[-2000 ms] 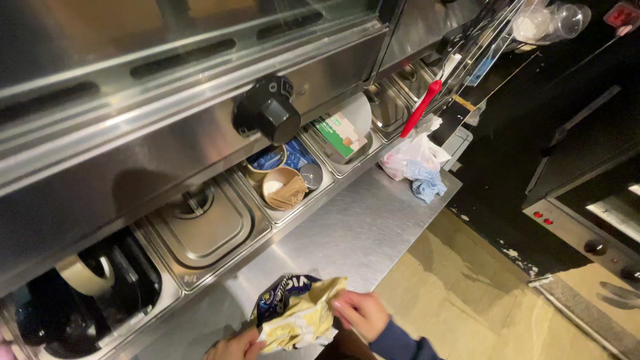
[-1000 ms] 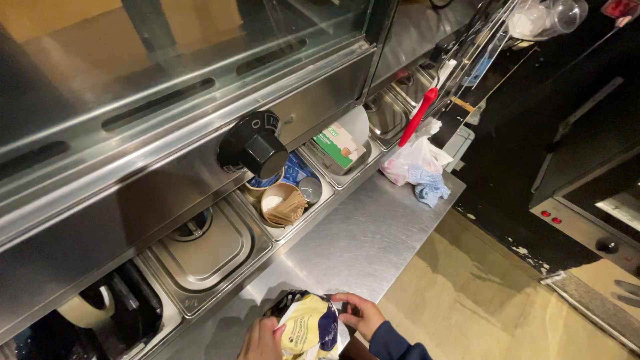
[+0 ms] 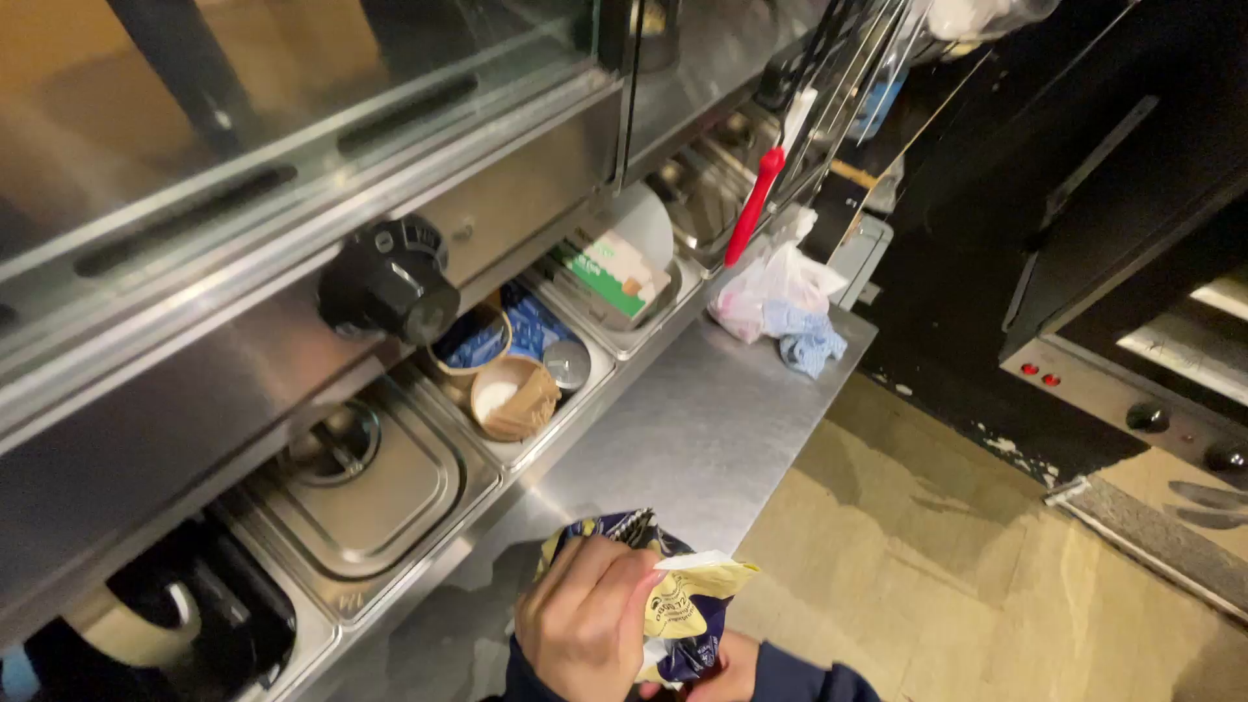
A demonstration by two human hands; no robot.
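Note:
A crumpled dark-blue and pale-yellow plastic packet [image 3: 687,609], printed with writing, is held between my two hands at the bottom centre, over the front edge of the steel counter [image 3: 663,429]. My left hand [image 3: 585,614] grips its left side, fingers folded over the upper part. My right hand [image 3: 726,668] pinches its lower right part from beneath; most of those fingers are hidden behind it. What the packet contains cannot be seen.
Behind the counter, steel pans hold a lid [image 3: 366,487], paper cups [image 3: 515,398] and a green-and-white carton [image 3: 614,278]. A black knob [image 3: 390,283] juts from the glass-fronted unit above. A red-handled utensil [image 3: 756,210] hangs over a plastic bag [image 3: 770,292] and blue cloth [image 3: 809,336].
The packet has been turned and bunched in my hands. My left hand has come up over its left side, and my right hand has gone from its upper right edge to below it.

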